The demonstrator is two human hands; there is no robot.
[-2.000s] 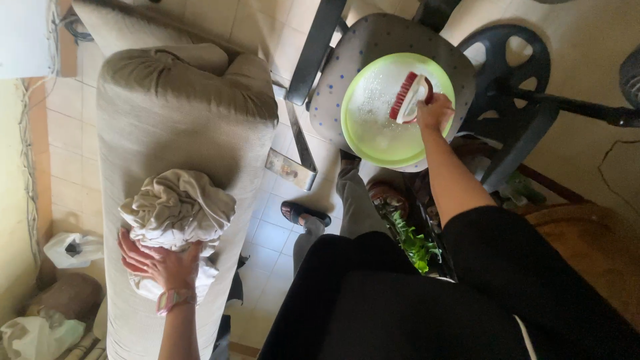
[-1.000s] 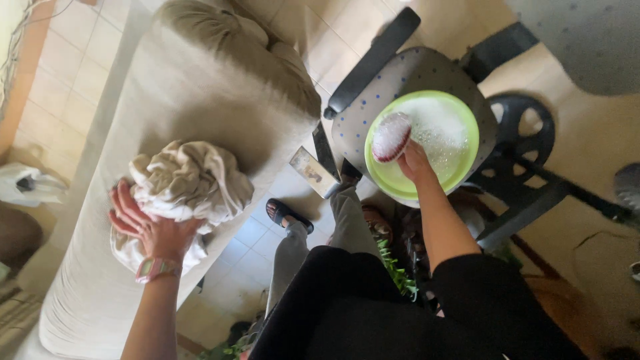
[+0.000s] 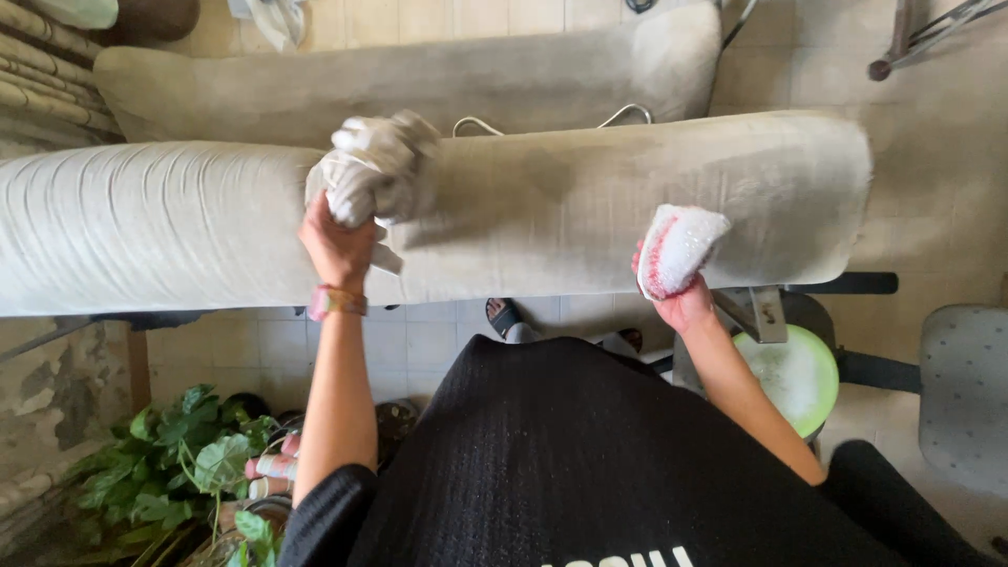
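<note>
My left hand (image 3: 340, 244) grips a bundled beige cloth (image 3: 376, 169), held over the long beige upholstered cushion (image 3: 551, 205); the cloth is slightly blurred. My right hand (image 3: 683, 303) holds a scrubbing brush (image 3: 679, 250) with its bristles up, thickly covered in white foam, with some red bristles showing. The brush is above the right part of the cushion, where darker patches show on the fabric. Below and to the right, a light green basin (image 3: 825, 378) of foamy water rests on a dark chair seat, partly hidden by my right forearm and a metal bracket.
Behind the cushion lies another beige upholstered piece (image 3: 409, 83), with bent metal rods between them. A metal bracket (image 3: 764, 315) juts out below the cushion near the basin. Leafy potted plants (image 3: 165, 457) stand at lower left. A grey dotted chair part (image 3: 965, 386) is at right.
My right hand has lifted the brush out of the basin and over the cushion. My left hand, earlier pressed on the cloth, has picked it up. The view has turned strongly.
</note>
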